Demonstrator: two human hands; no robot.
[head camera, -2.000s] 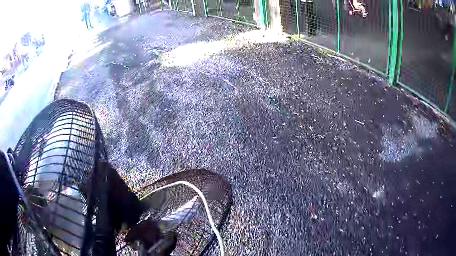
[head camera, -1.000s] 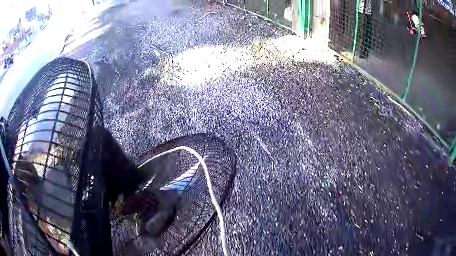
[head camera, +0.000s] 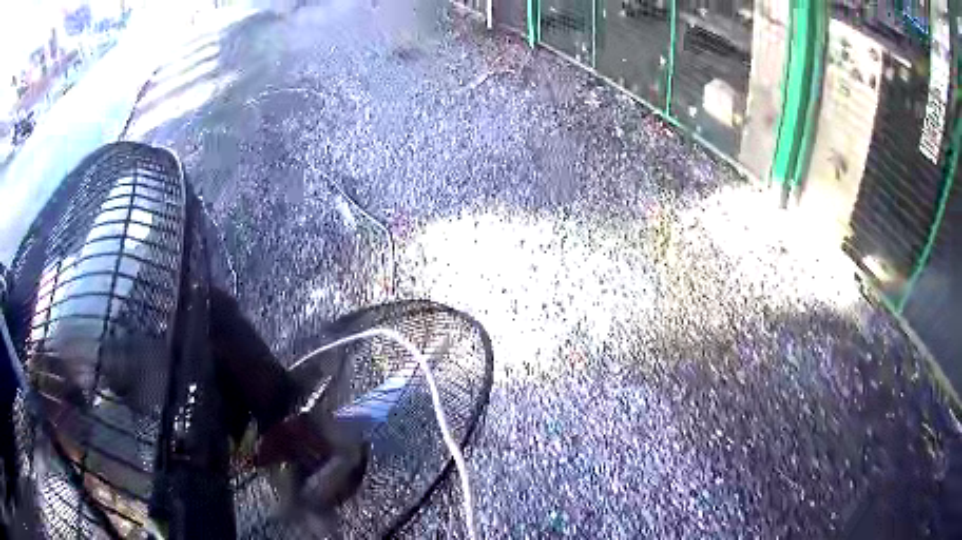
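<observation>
A large black fan cage (head camera: 111, 274) stands edge-on at the lower left, with pale blade shapes showing through its wires. A second, flatter round fan cage (head camera: 422, 422) lies to its right at the bottom. A thin cream cord (head camera: 436, 396) curves over the second cage. A dark bar (head camera: 250, 364) runs between the two cages. A dark, blurred lump (head camera: 329, 471) shows at the middle of the second cage; I cannot tell exactly what it is. Neither of my hands can be made out.
Rough grey paving (head camera: 633, 422) lies ahead and to the right, with a bright sunlit patch (head camera: 527, 274). A green mesh fence with a green post (head camera: 796, 105) runs along the right. A pale strip and blurred bright shapes lie at the far left.
The fence post and the sunlit patch have come nearer, lower in the view. The fans keep about the same place, rising in view and then dropping slightly.
</observation>
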